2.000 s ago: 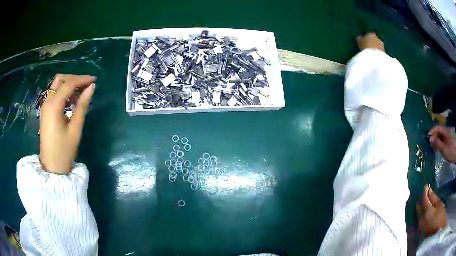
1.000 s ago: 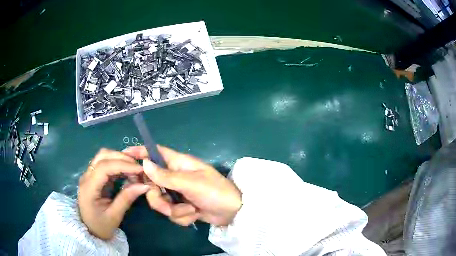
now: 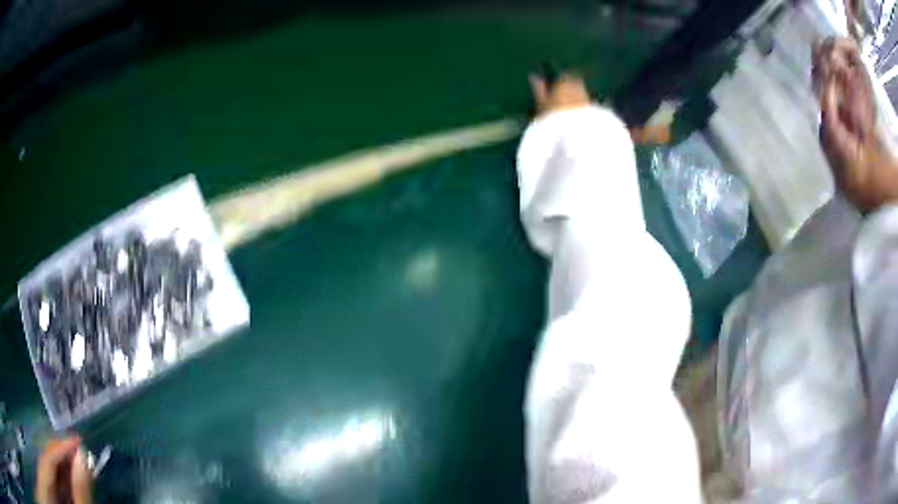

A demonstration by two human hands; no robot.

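The picture is blurred. My left hand (image 3: 64, 474) is cut off by the bottom edge at the lower left, just below the box. A small pale piece (image 3: 99, 458) shows beside its fingertips; I cannot tell if it is held. My right hand (image 3: 564, 93) is stretched out to the far side of the bench, small and mostly hidden behind its white sleeve. A dark spot shows at its fingers; what it holds cannot be told. The white open box (image 3: 231, 285) stands tilted in view at the left, heaped with silver and black components (image 3: 128, 305).
Some loose components (image 3: 12, 453) lie at the lower left edge. A crinkled clear bag (image 3: 704, 202) and long white strips (image 3: 773, 138) are at the right. Another person's hand (image 3: 849, 123) and pale smock are at the far right. A pale strip (image 3: 364, 169) crosses the green bench (image 3: 345, 295).
The view has swung right, so the box now sits lower left. My hands, together a second ago, are now apart: right reached far forward, left at the lower left. The rings are out of clear view.
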